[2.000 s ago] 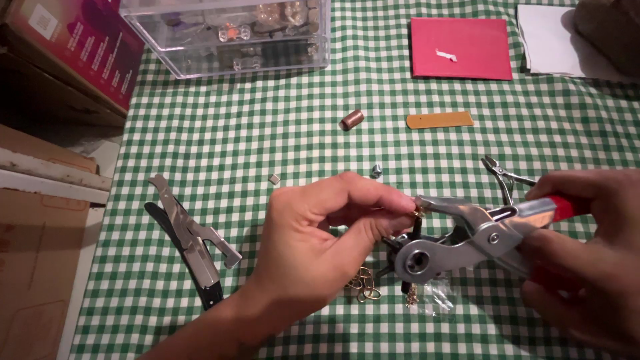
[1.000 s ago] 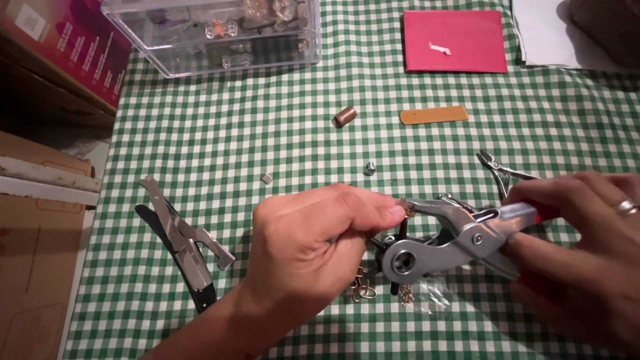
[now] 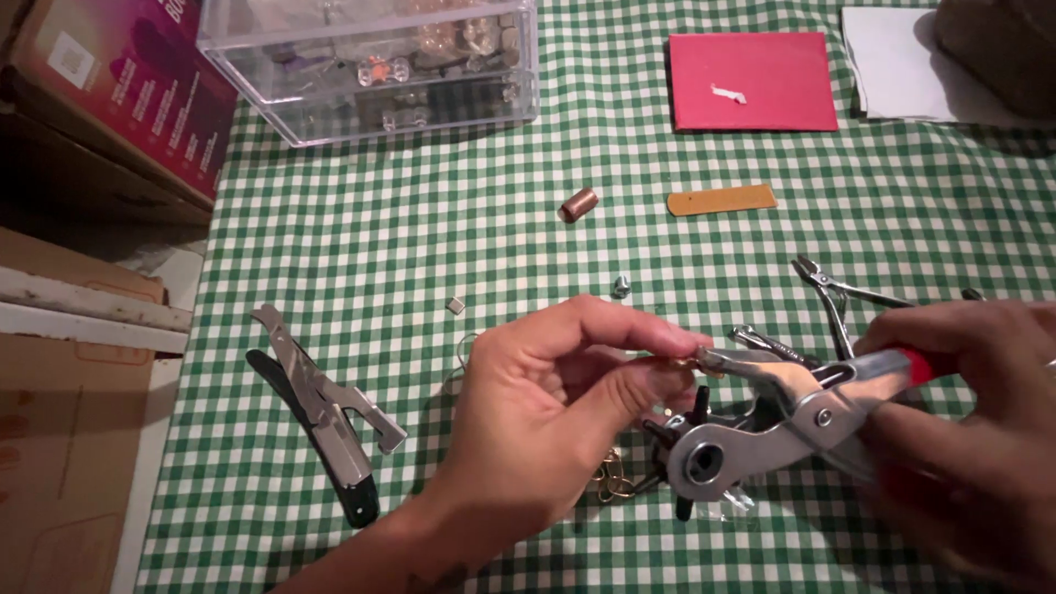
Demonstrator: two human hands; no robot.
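My right hand [image 3: 965, 421] grips the red handles of a rotary punch plier [image 3: 742, 445], whose jaws point left toward my other hand. Between the thumb and index finger of my left hand [image 3: 553, 404] is a small gold-coloured piece [image 3: 681, 363], mostly hidden by the fingertips and touching or close to the plier's upper jaw tip. Under the punch wheel, gold-coloured chain links [image 3: 612, 478] lie on the checked cloth beside a scrap of clear plastic [image 3: 730, 503]. Part of a thin wire loop [image 3: 464, 355] shows behind my left hand.
Metal cutters with a black handle [image 3: 330, 429] lie left. Nippers [image 3: 833, 289] sit near my right hand. Farther back are a copper-coloured tube [image 3: 579, 205], a tan strip [image 3: 722, 200], a red card [image 3: 751, 91], white paper [image 3: 891, 66] and a clear drawer box [image 3: 371, 107]. A small metal screw [image 3: 622, 286] lies mid-table.
The plier's lower jaw with the punch wheel has swung away from the upper jaw, so the jaws stand wider apart. My left hand keeps its pinch near the upper jaw.
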